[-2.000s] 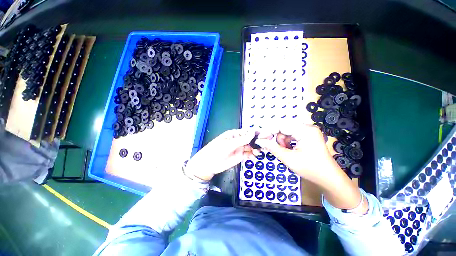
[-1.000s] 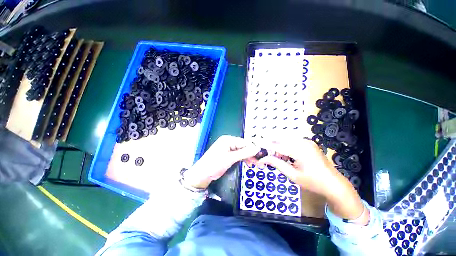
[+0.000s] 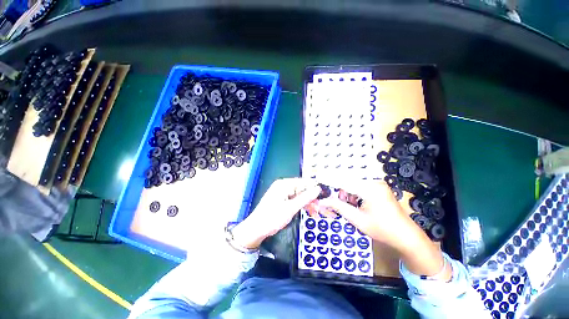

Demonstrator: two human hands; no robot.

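Observation:
My left hand holds a small black ring part in its fingertips, above the sticker sheet. My right hand touches the same part from the right; whether a sticker is on its fingers cannot be told. The white sticker sheet shows rows of dark circles at its lower end. A second white sheet with small dark marks lies above it in the black tray. A heap of black rings lies on the tray's right side.
A blue tray at left holds a large heap of black rings and two loose ones. Boards of black parts and a person's grey sleeve are at far left. Spare sticker sheets and a crumpled clear bag are at right.
The trays appear lower in the view than two seconds ago. Both hands stay together over the sheet, and the black part between the fingertips has changed its angle.

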